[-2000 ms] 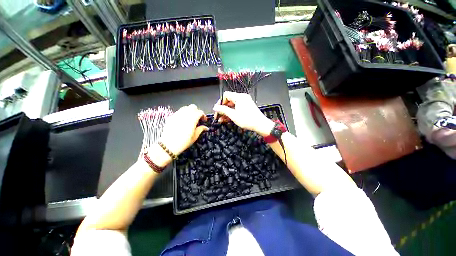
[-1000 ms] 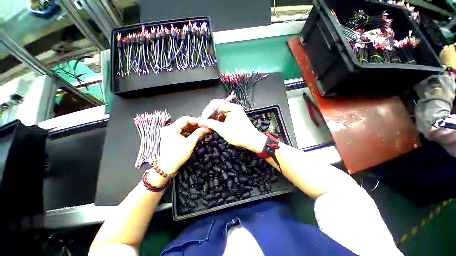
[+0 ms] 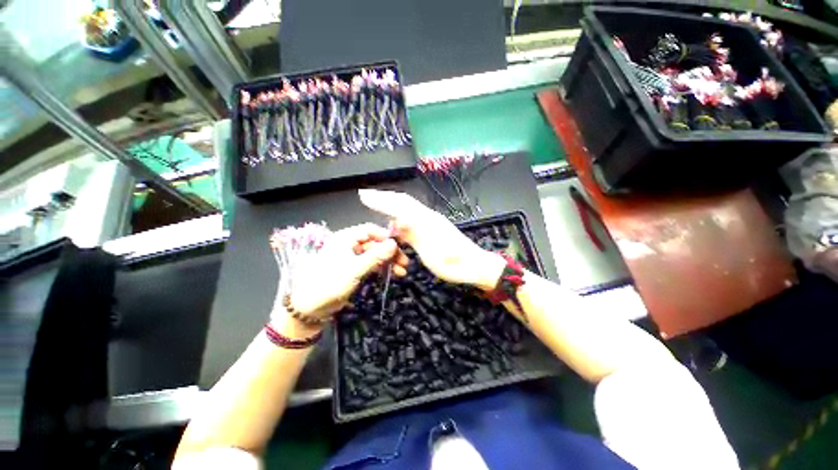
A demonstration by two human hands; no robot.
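Observation:
My left hand [image 3: 340, 271] and my right hand [image 3: 441, 240] meet above the top edge of a shallow black tray [image 3: 441, 395]. Their fingertips pinch a thin wire lead [image 3: 385, 292] that hangs down over the tray. Any black part on it is hidden by the fingers. The tray holds a heap of small black housings [image 3: 423, 344]. A bundle of pale wire leads with pink-red tips [image 3: 301, 238] lies left of the tray, partly behind my left hand. Dark wire leads with red tips [image 3: 457, 170] lie above the tray.
A black assembly tray [image 3: 322, 181] at the back holds a row of assemblies. At right, a deep black tote [image 3: 625, 128] with bundled leads stands on a red-brown board [image 3: 698, 266]. Red-handled pliers [image 3: 588, 218] lie beside the board. A person's sleeve [image 3: 813, 216] shows at the far right.
The view has shifted, so the bench sits slightly lower and further right. My right hand's fingers have spread and lifted, and a wire lead now hangs visibly below the fingertips.

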